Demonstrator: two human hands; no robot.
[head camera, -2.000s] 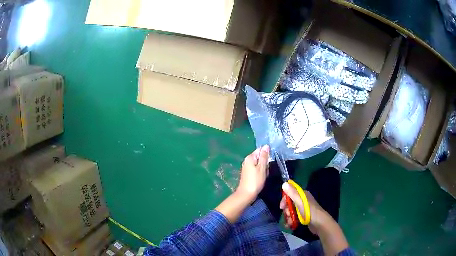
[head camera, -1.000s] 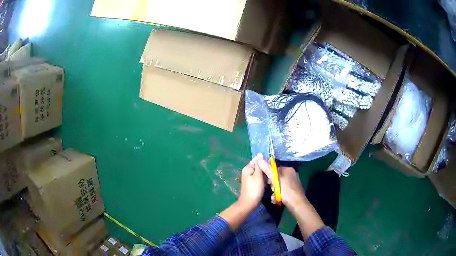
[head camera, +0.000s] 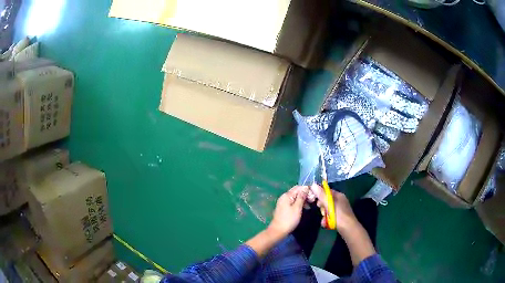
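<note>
A clear poly bag (head camera: 310, 149) holds a coil of black strands and white-ended parts (head camera: 354, 145); it lies over the near edge of an open carton. My left hand (head camera: 292, 207) grips the bag's lower edge. My right hand (head camera: 339, 213) holds yellow-handled scissors (head camera: 330, 205), blades pointing up against the bag. The fingertips of both hands are close together. Whether the blades have cut through the film cannot be told. The open carton (head camera: 407, 149) holds more bagged black-and-white bundles (head camera: 382, 99).
A neighbouring carton (head camera: 447, 189) holds a whitish bag (head camera: 457, 146). A closed carton (head camera: 221, 91) and a large pale carton (head camera: 221, 19) stand ahead. Printed cartons (head camera: 75, 207) are stacked at left. A dark-topped table (head camera: 432, 22) is at upper right.
Two seconds ago the scissors were spread open with red and yellow handles apart; now the handles look closed. My right hand has moved up beside my left. The bag's left part sits more upright.
</note>
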